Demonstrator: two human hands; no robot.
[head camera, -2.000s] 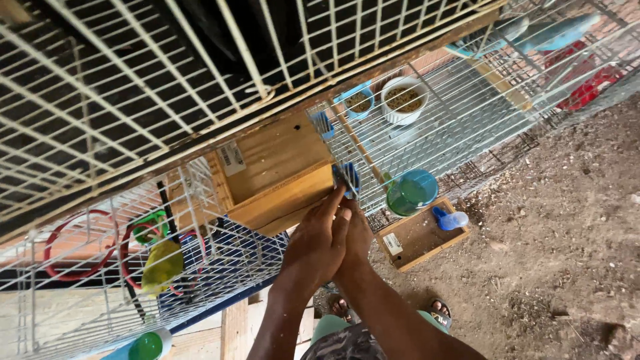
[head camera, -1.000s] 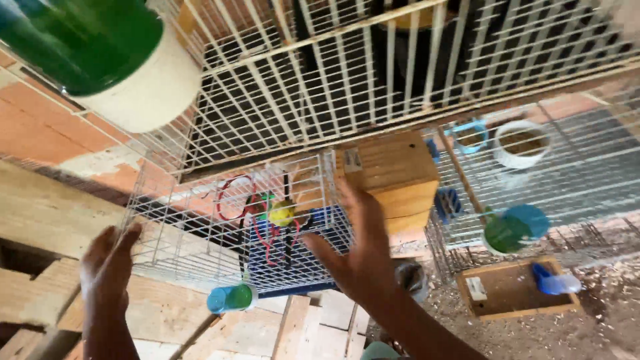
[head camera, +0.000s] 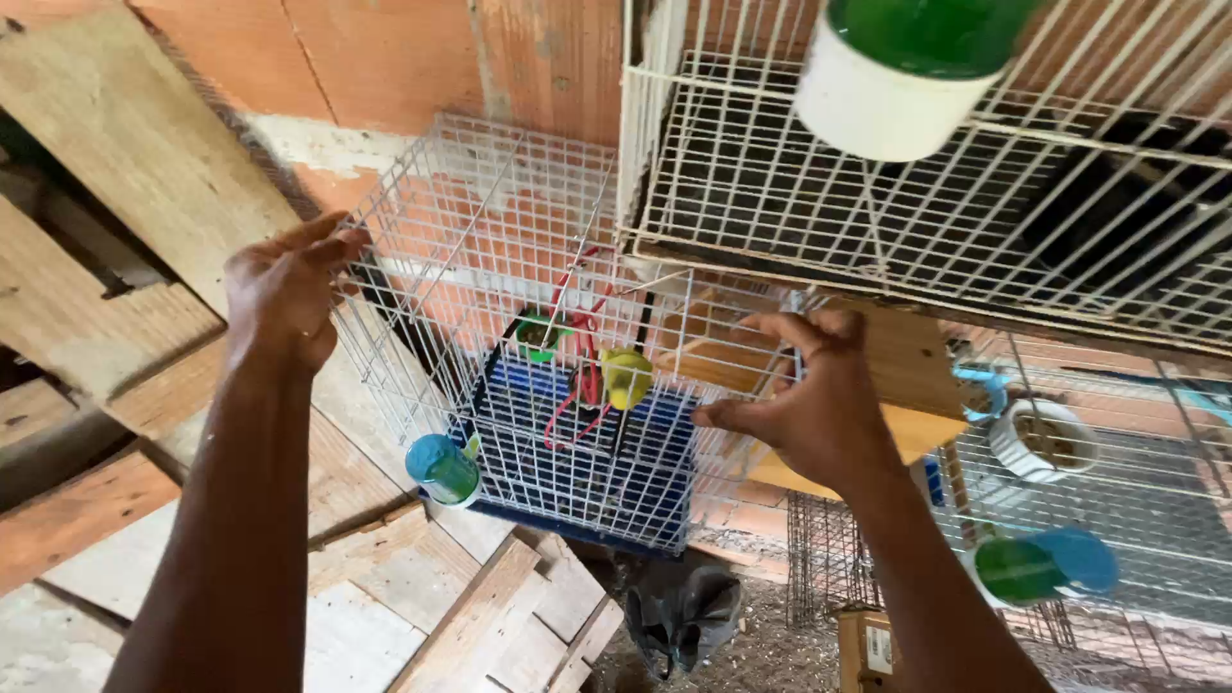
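A white wire birdcage (head camera: 539, 423) with a blue bottom tray hangs between my hands. My left hand (head camera: 289, 294) grips its upper left edge, fingers around the wires. At the right side, my right hand (head camera: 818, 395) has thumb and fingers spread against the wires by a wooden nest box (head camera: 895, 361); whether they close on a wire cannot be told. Inside the cage are a yellow-green bird (head camera: 627, 377), a green cup (head camera: 539, 335) and red rings (head camera: 582, 356). A blue-green drinker (head camera: 444, 470) is attached at its lower left.
A larger white cage (head camera: 866, 241) with a green and white container (head camera: 905, 77) is above right. Another cage at right holds a white bowl (head camera: 1044, 443) and a drinker (head camera: 1044, 566). Wooden boards (head camera: 366, 606) lie lower left; a black plastic bag (head camera: 681, 616) is on the ground.
My hands were together at the nest box, then apart; now the left is on the cage's left edge and the right at its right side. The view has swung left.
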